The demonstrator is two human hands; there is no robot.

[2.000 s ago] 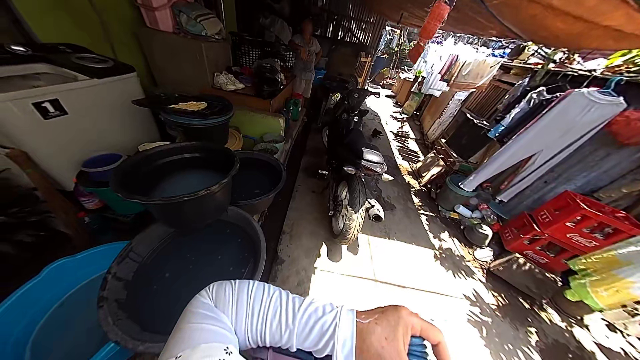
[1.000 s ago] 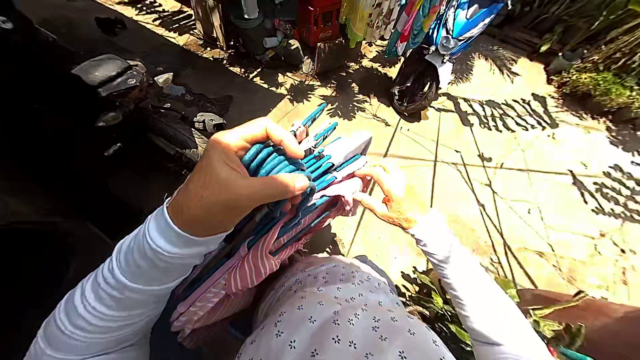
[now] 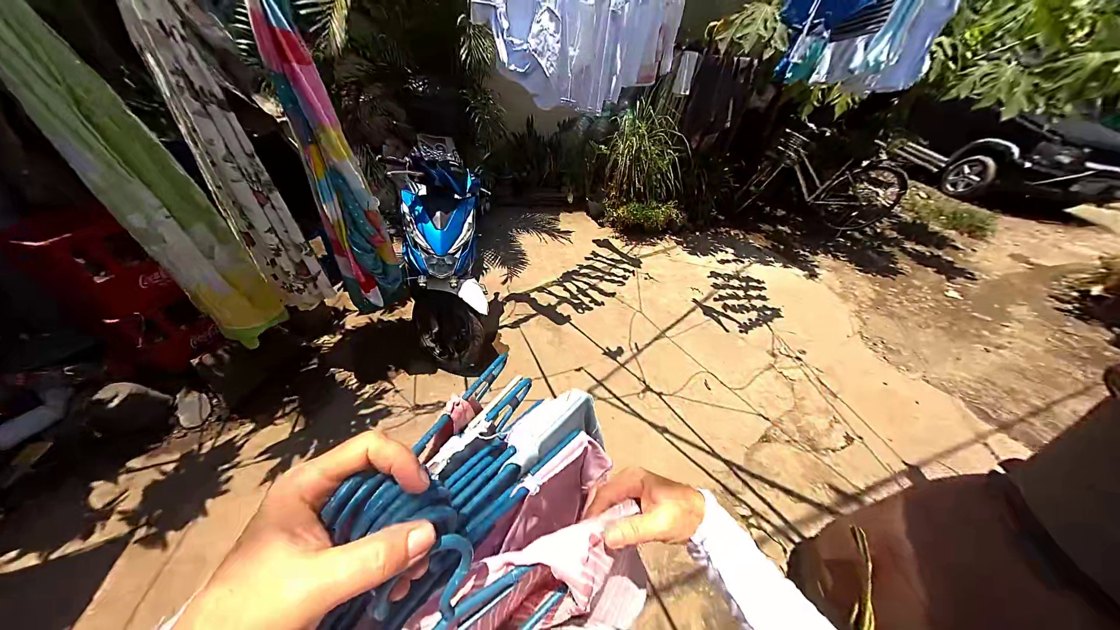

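Note:
My left hand (image 3: 341, 534) grips a bundle of blue clothes hangers (image 3: 490, 472) around their necks, with the hooks bunched between thumb and fingers. One hook curves down in front of the bundle. Several garments hang on these hangers, among them a light blue one (image 3: 556, 424) and a pink striped one (image 3: 604, 569). With thumb and fingers my right hand (image 3: 652, 512) pinches the pink cloth at the right side of the bundle. The lower parts of the garments run out of view at the bottom.
A blue motorcycle (image 3: 440, 236) stands ahead on the concrete (image 3: 726, 376). Long cloths, one of them green (image 3: 131, 192), hang at the left before red crates (image 3: 114, 289). White laundry (image 3: 582, 44) hangs at the back. A bicycle (image 3: 822, 184) is at the right, a large brown rounded object (image 3: 919, 542) lower right.
The view has swung from the washing area to the sunlit yard. One second ago both hands were at the hangers and clothes too; the left still grips the hangers, the right the pink cloth.

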